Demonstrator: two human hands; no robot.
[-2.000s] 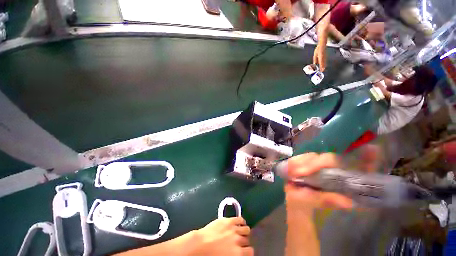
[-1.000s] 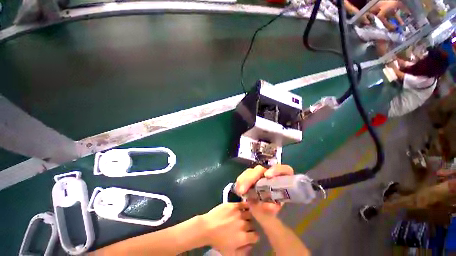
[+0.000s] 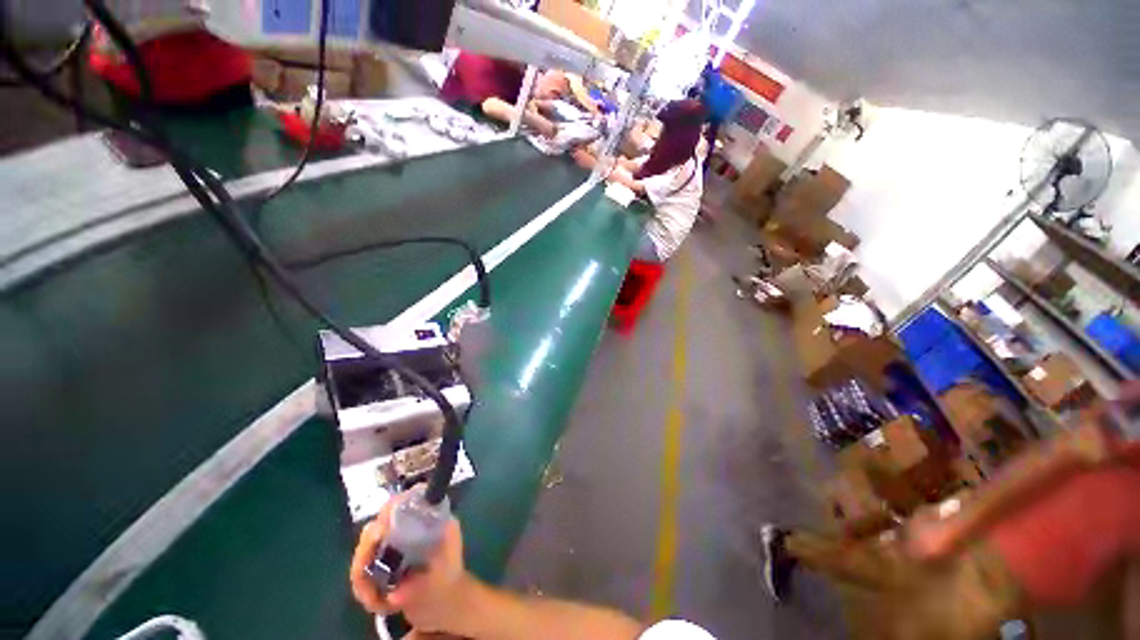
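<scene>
My right hand (image 3: pixel 431 585) is closed round the grey electric screwdriver (image 3: pixel 415 523), which stands roughly upright at the bottom centre. The driver's tip is hidden below the fist. A thick black cable (image 3: pixel 440 465) rises from its rear end. The black-and-white screw feeder (image 3: pixel 375 419) stands just beyond the hand, with its brassy pick-up part (image 3: pixel 413 463) on the front ledge. Part of a white loop housing (image 3: pixel 163 629) shows at the bottom left edge. A bit of white (image 3: pixel 385 625) shows under my fist, too little to identify. My left hand is not visible.
A pale rail (image 3: pixel 188 519) divides the green surface. A worker in white (image 3: pixel 675 188) sits further along by a red stool (image 3: pixel 638 295). A person in a red top (image 3: pixel 1081 531) is at the lower right. Cartons (image 3: pixel 813 200), a shelf (image 3: pixel 1000 300) and a wall fan (image 3: pixel 1063 163) are beyond.
The view has swung up and right, so most housings have left the picture. My left hand has dropped out of view. My right hand still holds the screwdriver, now more upright.
</scene>
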